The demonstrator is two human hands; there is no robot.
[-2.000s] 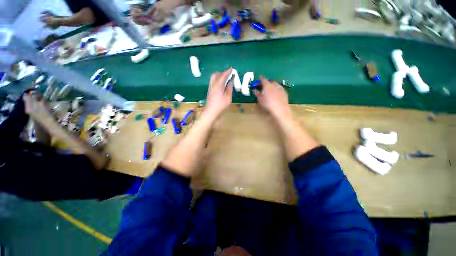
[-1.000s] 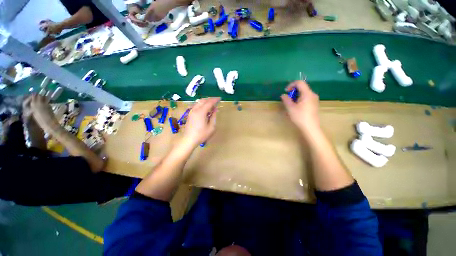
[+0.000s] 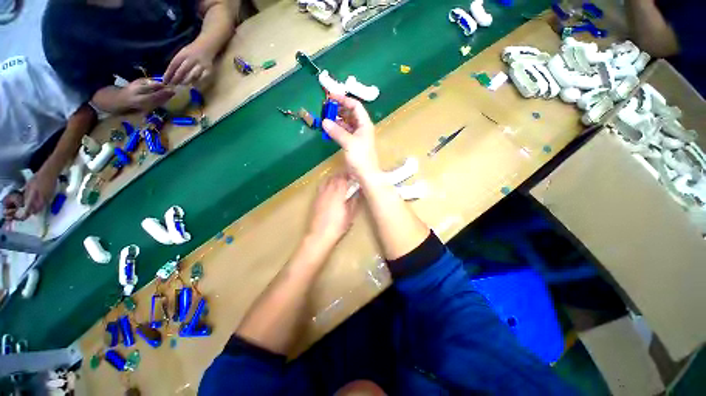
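Note:
My right hand (image 3: 354, 131) holds a blue battery cell (image 3: 330, 116) over the near side of the green belt. My left hand (image 3: 333, 207) is below it over the bench, with its fingertips on the end of a white housing shell (image 3: 352, 189); my right forearm hides part of this shell. Two more white shells (image 3: 404, 169) lie on the bench just right of my right wrist. Several wired battery-and-board assemblies (image 3: 184, 305) lie at the lower left of the bench.
The green belt (image 3: 255, 155) carries white shells, some filled, and a wired brown piece (image 3: 310, 118). Tweezers (image 3: 447, 140) lie on the bench. White shells (image 3: 588, 69) are heaped at upper right, near a cardboard box (image 3: 619, 209). A blue stool (image 3: 522, 309) stands below. Other people work across the belt.
The view has turned to the right, showing the box and shell heaps. My left hand has moved from beside the assemblies to the white shells. My right hand still holds the blue cell.

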